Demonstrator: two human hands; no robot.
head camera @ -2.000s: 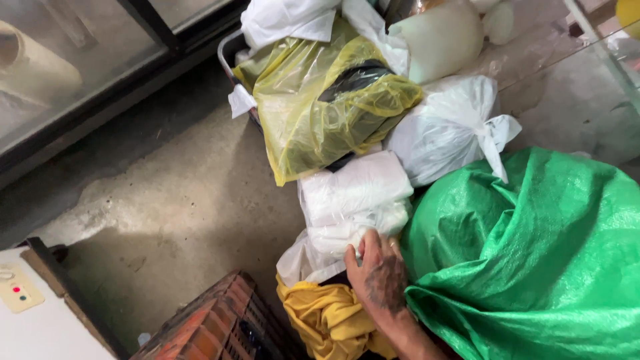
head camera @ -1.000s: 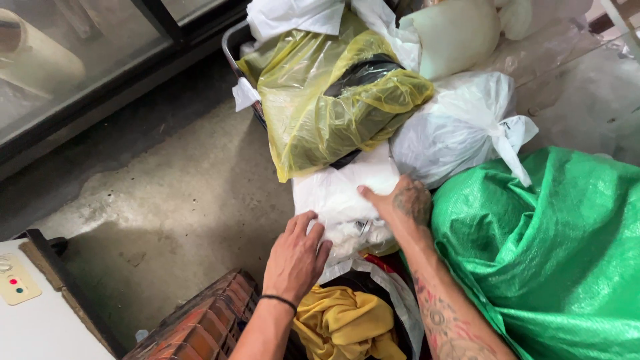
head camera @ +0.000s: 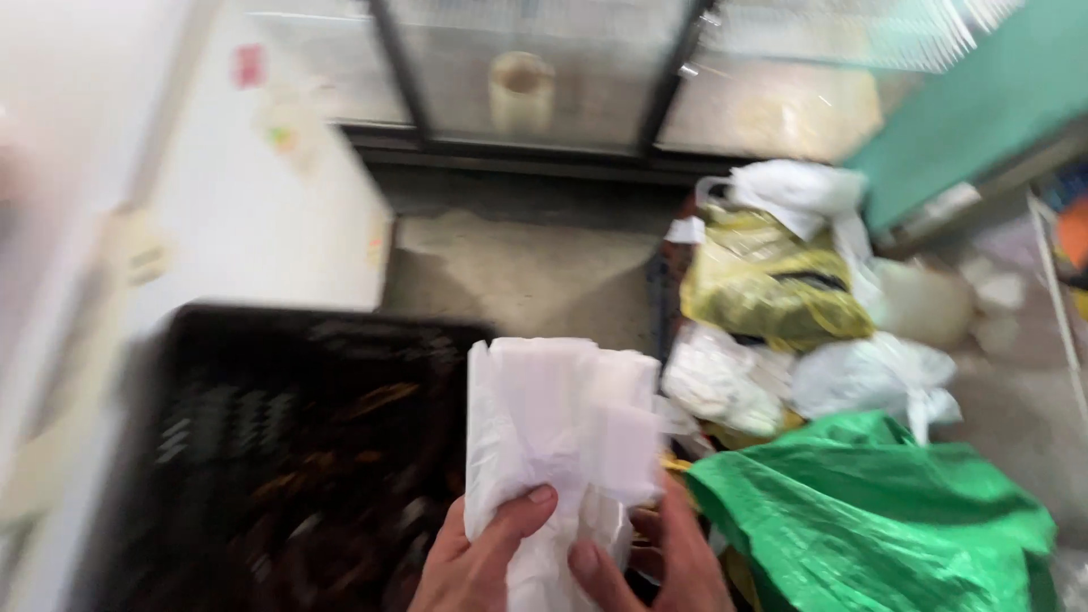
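A folded stack of white plastic bags (head camera: 552, 416) is held up in the lower middle of the head view. My left hand (head camera: 489, 552) grips its left side, the thumb lying across the front. On the right side my right hand (head camera: 663, 557) touches the stack with thumb and fingers, somewhat blurred. To the right lie a white plastic bundle (head camera: 722, 378), a yellow plastic bag (head camera: 773, 280) and a knotted whitish bag (head camera: 875, 378). A green woven plastic sack (head camera: 884, 518) is at the lower right, beside my right hand.
A black plastic crate (head camera: 331, 323) with dark, blurred contents stands at the lower left. Behind it is a white appliance-like cabinet (head camera: 280, 187). Bare concrete floor (head camera: 518, 272) runs up to a dark-framed glass front (head camera: 544, 157). A green panel (head camera: 977, 127) is at the upper right.
Both hands have come away from the pile and now hold the white bags in front of me. The view has swung left, bringing the black crate into sight.
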